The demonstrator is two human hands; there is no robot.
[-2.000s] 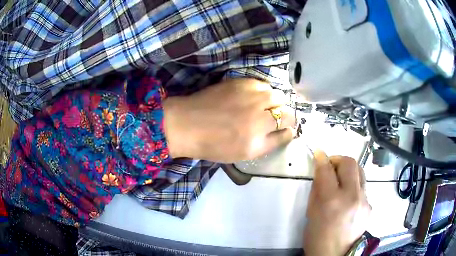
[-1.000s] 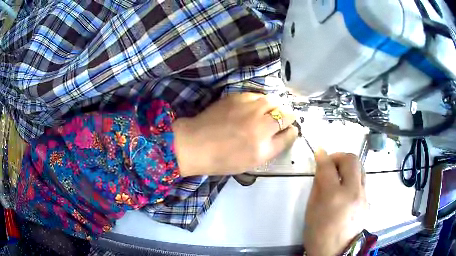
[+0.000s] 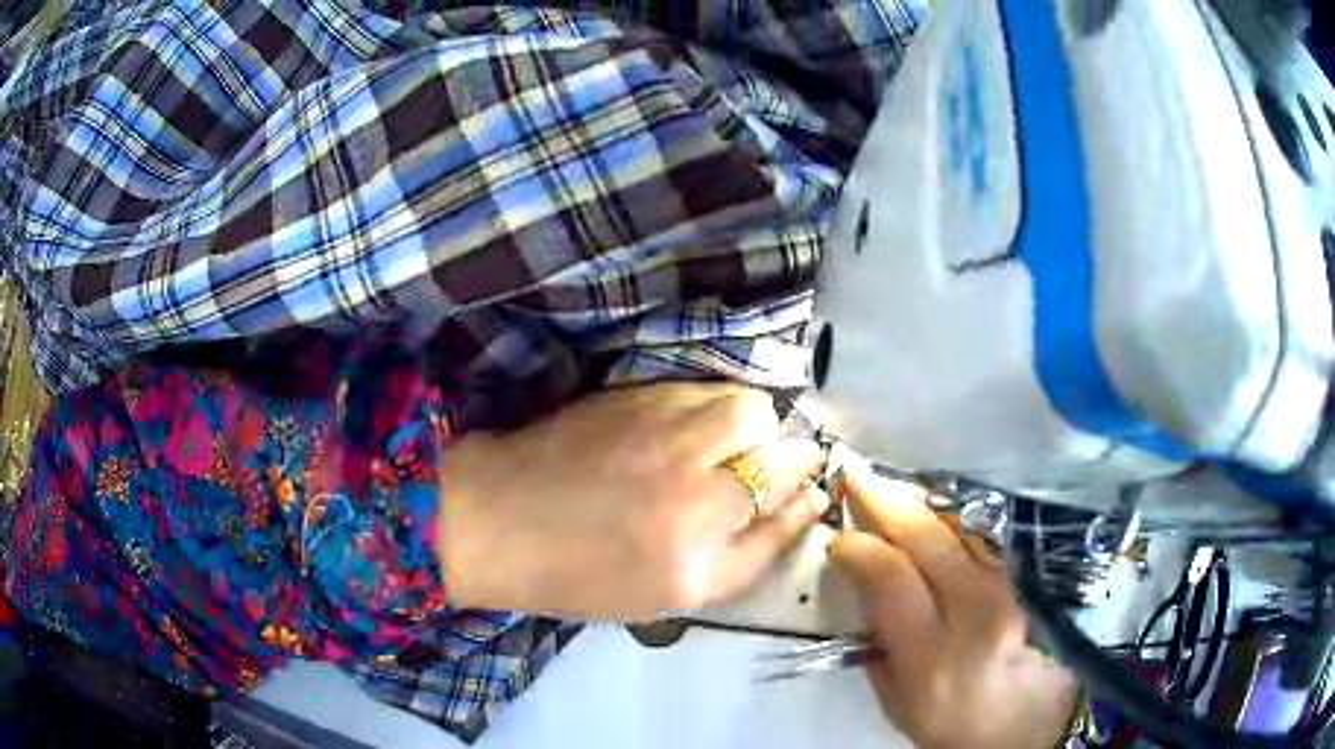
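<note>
The plaid garment (image 3: 439, 190) in dark brown, white and light blue lies left of the sewing machine head (image 3: 937, 322), and a corner of it shows below my left sleeve. My left hand (image 3: 630, 505), with a gold ring, presses the cloth edge beside the needle area; its fingertips pinch at the cloth there. My right hand (image 3: 952, 615) has its fingertips under the machine head, close to my left fingertips. Slim silver tweezers or snips (image 3: 820, 660) stick out leftward from my right palm. The presser foot is mostly hidden by fingers and machine head.
Dark-handled shears (image 3: 1203, 622) lie right of the machine, partly behind a dark cable (image 3: 1047, 629). A framed box (image 3: 1274, 699) shows at the right corner. The white table (image 3: 630, 695) has a grey strip along its front edge.
My right hand has moved up and left to the needle area, and the slim tool now lies back in its palm instead of pointing at the cloth. The view has shifted, with the machine head lower.
</note>
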